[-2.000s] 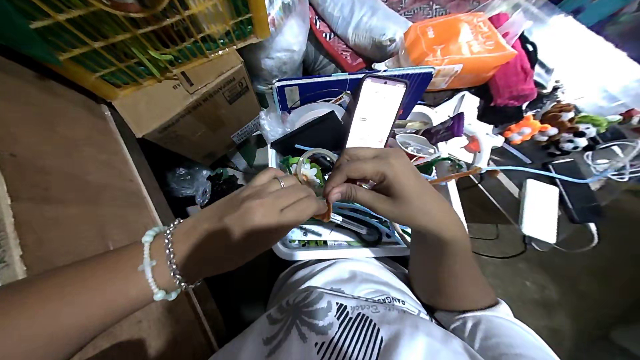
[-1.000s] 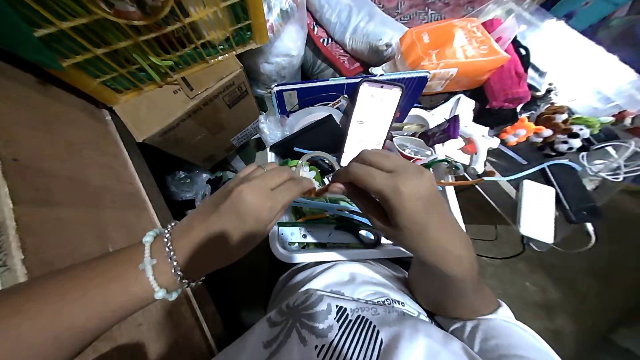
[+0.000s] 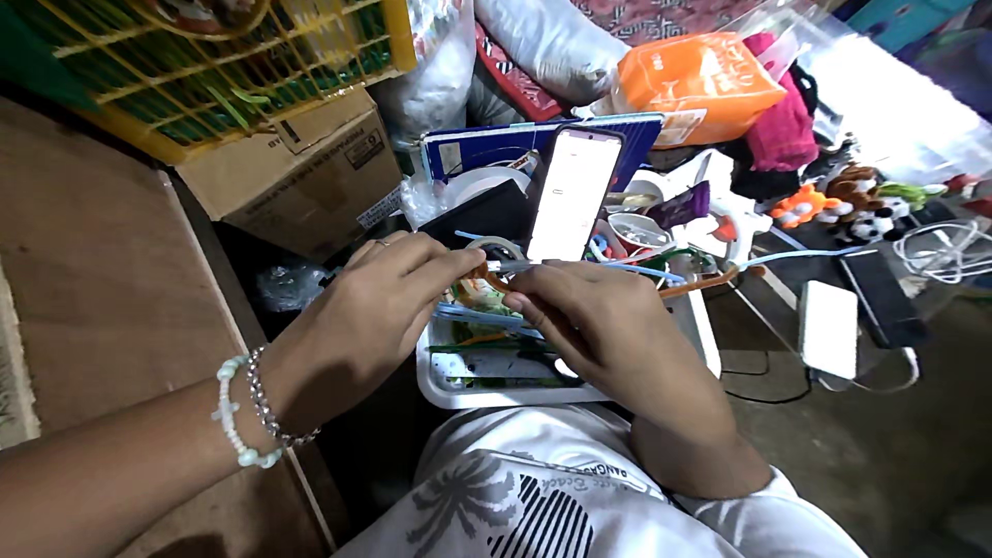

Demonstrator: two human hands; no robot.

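Observation:
My left hand (image 3: 395, 298) pinches one end of a brown fuzzy stem, like a pipe cleaner (image 3: 496, 280), between thumb and fingertips. Close on its right, my right hand (image 3: 597, 318) grips the stem and a thin grey metallic tool whose tip points left; its kind is unclear. A longer brown fuzzy stem (image 3: 701, 284) shows to the right of my right hand, beside a light blue one (image 3: 806, 254). Below both hands lies a white plastic tray (image 3: 465, 399) with light blue stems (image 3: 473, 314) in it. A lit smartphone (image 3: 577, 194) stands upright behind my hands.
A cardboard box (image 3: 310, 186) and yellow plastic crate (image 3: 399, 39) stand at the back left. Behind the phone is a blue folder (image 3: 496, 147). An orange package (image 3: 697, 85), small plush toys (image 3: 806, 205), a white power bank (image 3: 829, 329) and coiled white cable (image 3: 942, 256) are at the right.
The black-handled tool seen in the tray two seconds ago is now mostly behind my right hand. Both hands stay close together at the brown stem, with small shifts of the fingers.

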